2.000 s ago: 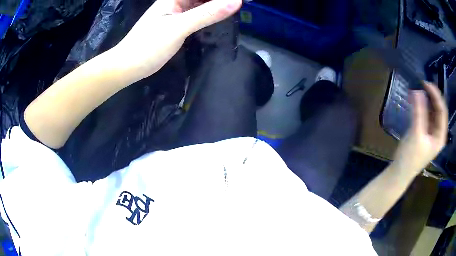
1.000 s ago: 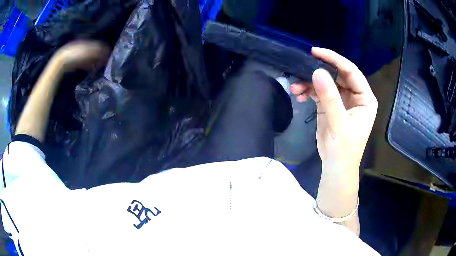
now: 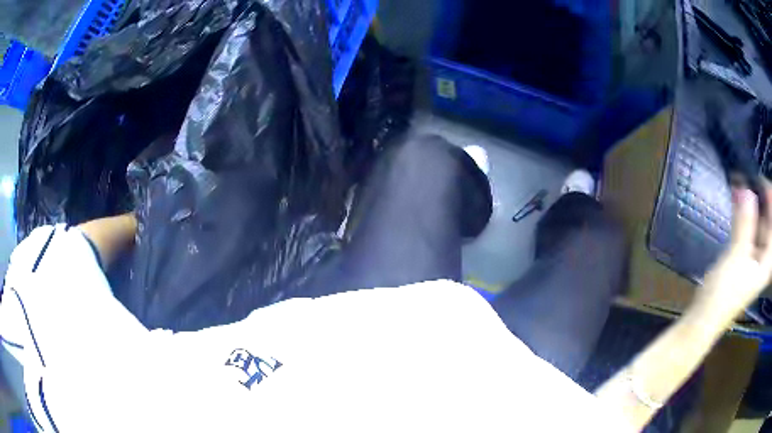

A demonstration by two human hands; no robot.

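Observation:
The black bin liner (image 3: 245, 161) hangs open over the blue crate and across my lap at left. My left forearm reaches down into it, and my left hand is hidden inside. My right hand (image 3: 749, 232) is blurred at the right edge, over the black parts tray (image 3: 690, 199). A blurred dark plastic part (image 3: 732, 135) is just beyond its fingertips. I cannot tell whether the fingers hold it. Other black parts (image 3: 719, 38) lie higher in the tray.
The blue crate's slatted edge (image 3: 349, 38) shows behind the liner. A deep blue tote (image 3: 516, 97) stands on the floor ahead. A small dark narrow object (image 3: 530, 205) lies between my shoes. A cardboard box (image 3: 639, 211) is beside and below the tray.
My right hand has moved right to the tray, and the black part it held above my lap no longer shows there. My left hand has gone down out of sight into the liner.

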